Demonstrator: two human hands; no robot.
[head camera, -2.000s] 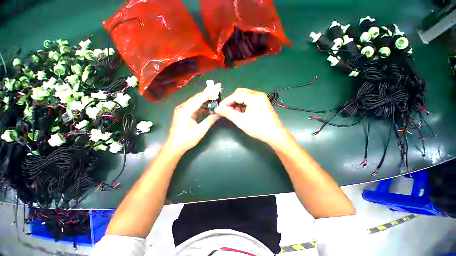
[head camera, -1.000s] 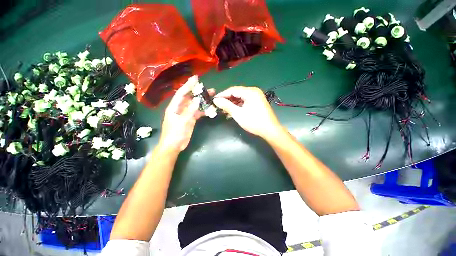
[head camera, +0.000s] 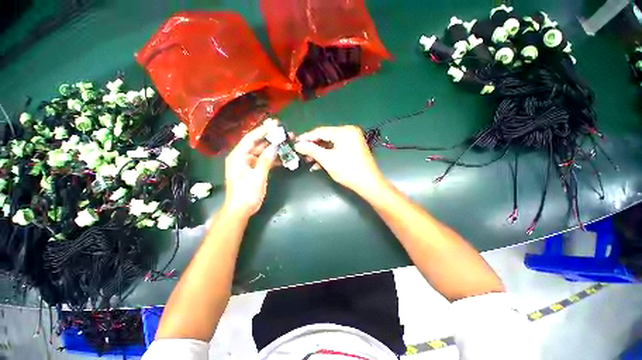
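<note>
My left hand holds a small unit between thumb and fingers, with a white end fitting at its top and a green-and-white circuit board below it. Another pale fitting shows at the unit's lower end. My right hand touches the unit's right side with pinched thumb and forefinger, at dark wires beside the board. The fingers hide part of these wires. A coiled black cable with red-tipped ends lies just right of my right hand.
Two open red bags with dark sleeves inside lie behind my hands. A heap of unsleeved harnesses lies left, a bundle of sleeved units right. A blue bin and a blue plastic stool are below the bench edge.
The unit has turned from upright to tilted, and its board now faces the camera. Both hands have shifted left in the picture, and the view has moved slightly.
</note>
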